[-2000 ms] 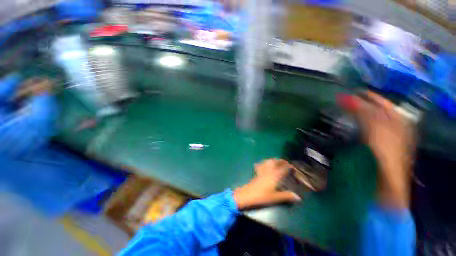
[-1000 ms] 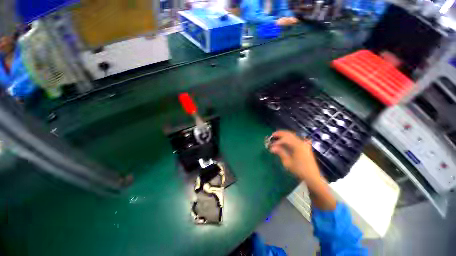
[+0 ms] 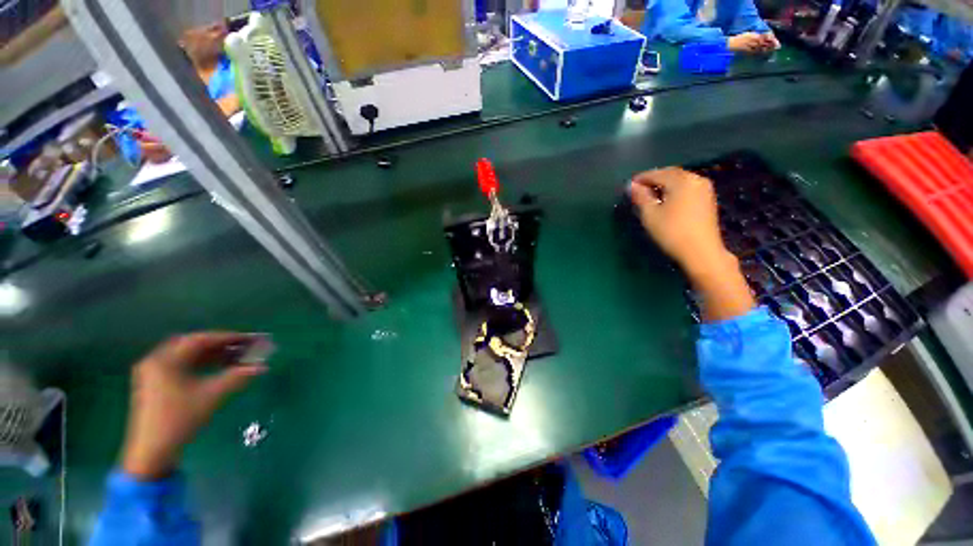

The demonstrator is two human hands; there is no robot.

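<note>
The black holding fixture (image 3: 491, 261) stands on the green bench, its silver toggle clamp (image 3: 500, 227) topped by a raised red handle (image 3: 488, 177). A dark plate with gold-tan curved edging (image 3: 493, 373) lies at its near end. My left hand (image 3: 176, 395) is left of the fixture, pinching a small pale piece (image 3: 256, 349) above the bench. My right hand (image 3: 683, 222) is at the far left corner of the black pocketed tray (image 3: 827, 279), fingertips together; whether they hold anything is unclear. Small white scraps (image 3: 253, 433) lie near my left hand.
A slanting metal post (image 3: 229, 171) comes down left of the fixture. A red-orange tray (image 3: 926, 190) is at far right. A blue box (image 3: 576, 53), white equipment box (image 3: 416, 105) and fan (image 3: 261, 85) stand at the back. Small dark units (image 3: 638, 105) line the far side. People sit opposite.
My left hand has come into view at the left with a pale piece. My right hand has moved to the black tray's far left corner. The camera view has shifted.
</note>
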